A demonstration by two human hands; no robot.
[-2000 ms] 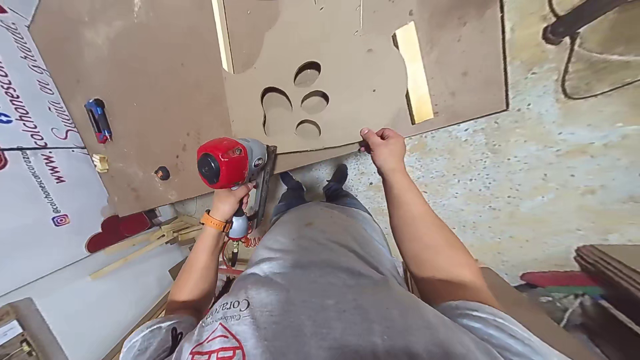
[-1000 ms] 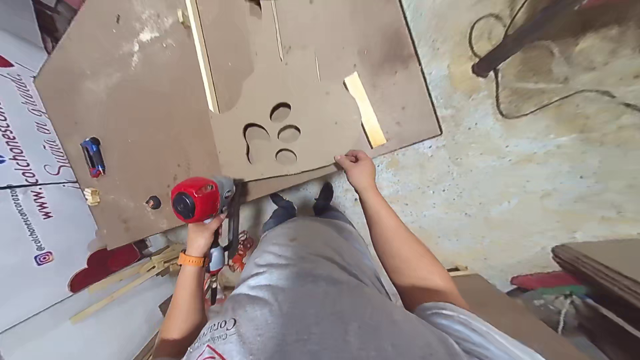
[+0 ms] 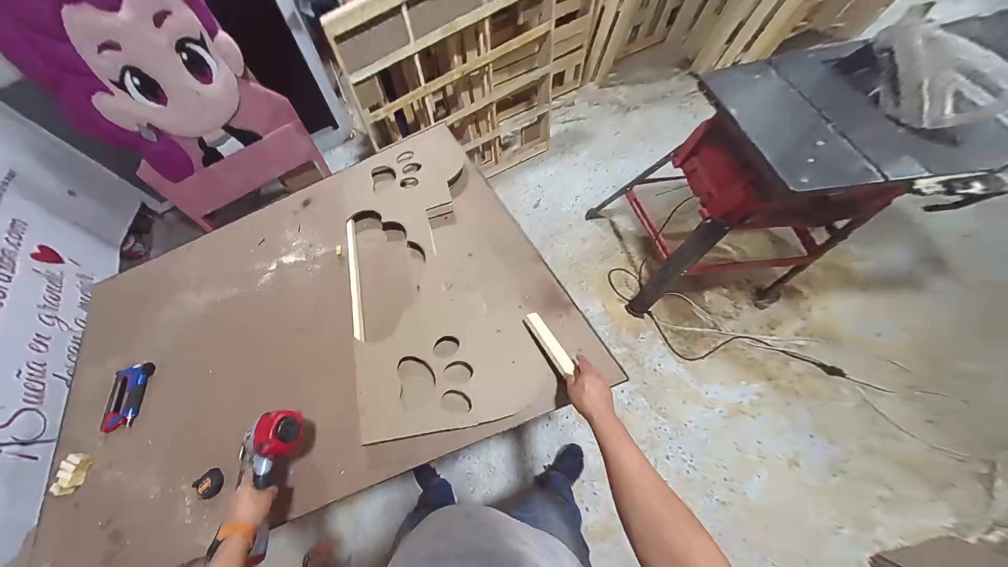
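My left hand (image 3: 250,504) grips a red and black pneumatic nail gun (image 3: 276,435) over the near left part of a brown board-topped table (image 3: 213,339). With my right hand (image 3: 589,387) I hold the near end of a short pale wood strip (image 3: 550,343), close to the table's right edge. Between the hands lies a cut fiberboard panel (image 3: 488,315) with paw-shaped cutouts. A longer wood strip (image 3: 355,279) lies along the panel's left side. A tape measure (image 3: 209,483) rests just left of the nail gun.
A blue and red hand stapler (image 3: 127,396) and a pale crumpled piece (image 3: 72,474) lie at the table's left. A table saw (image 3: 819,134) on red legs stands at the right, with cables (image 3: 732,339) on the floor. Wooden frames (image 3: 472,79) lean behind the table.
My right hand has moved from the panel's near edge to the short wood strip. The nail gun in my left hand has moved over the tabletop near the tape measure. The view has swung up.
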